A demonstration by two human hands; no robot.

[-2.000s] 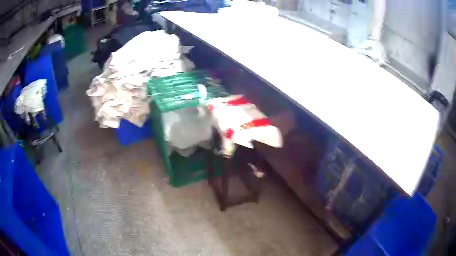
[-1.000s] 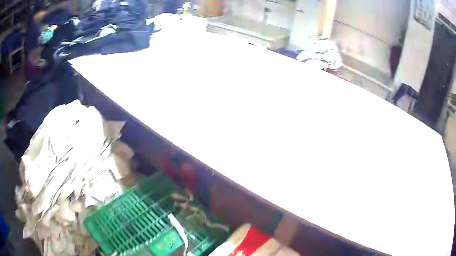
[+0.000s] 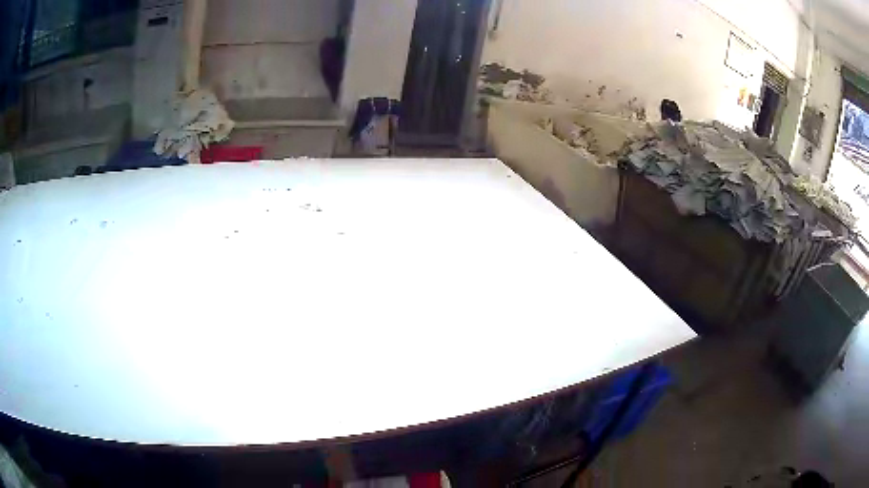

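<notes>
Neither of my hands is in view. The large white-topped table (image 3: 333, 315) lies nearest in front of me and fills the left and middle of the view. Its top glares white, with a few small dark specks near its far part. Its near edge bows across the bottom of the picture. A red and white item (image 3: 419, 479) shows cut off below that edge.
A blue crate (image 3: 629, 400) is under the table's right corner. Large bins at the right hold heaped grey-white pieces (image 3: 715, 172). A greenish container (image 3: 824, 310) stands at far right. A pale heap (image 3: 193, 124) and a red item (image 3: 232, 153) are behind the table.
The view has swung right and up. The green crate and the cream cloth heap have left the picture. The bins, the far wall and the table's right corner have come into view.
</notes>
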